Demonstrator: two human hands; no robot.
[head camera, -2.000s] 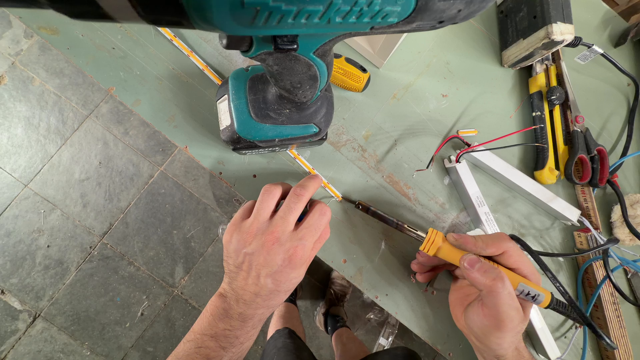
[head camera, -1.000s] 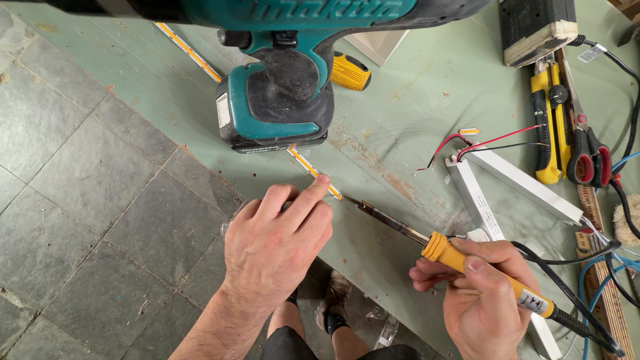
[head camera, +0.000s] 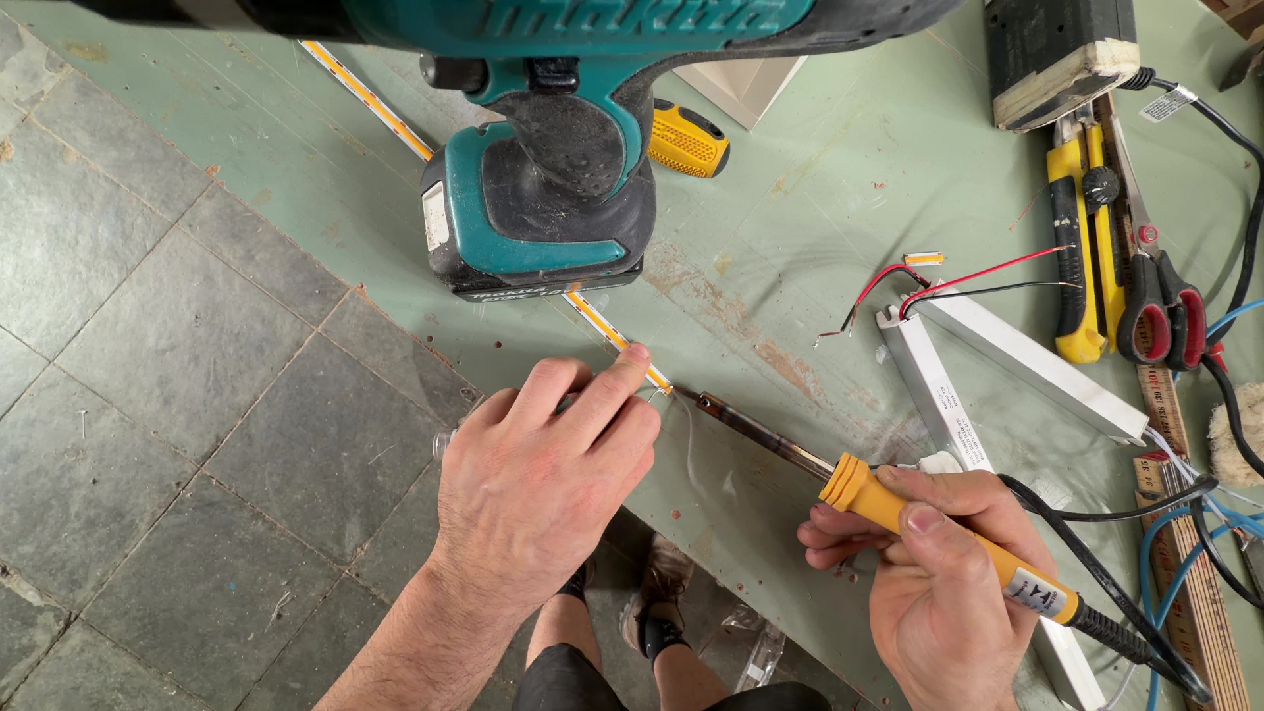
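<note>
My left hand (head camera: 553, 474) lies at the table's front edge, its index fingertip pressing on a yellow-and-white LED strip (head camera: 599, 321) near the strip's cut end. A small clear object (head camera: 441, 444), mostly hidden, sticks out from under this hand; I cannot tell what it is. My right hand (head camera: 948, 573) grips the yellow handle of a soldering iron (head camera: 869, 494). The iron's darkened tip points left, at or very close to the strip's end; contact is unclear. A pale, thin line curves down from there, perhaps smoke or a thread. A Makita cordless drill (head camera: 553, 197) stands over the strip's middle.
White LED power supplies (head camera: 1037, 360) with red and black wires lie at right. Beyond them are a yellow utility knife (head camera: 1071, 247), scissors (head camera: 1160, 306), a folding wooden rule (head camera: 1200, 612) and tangled cables. A yellow-handled tool (head camera: 688, 141) sits behind the drill. Tiled floor (head camera: 197, 346) borders the table.
</note>
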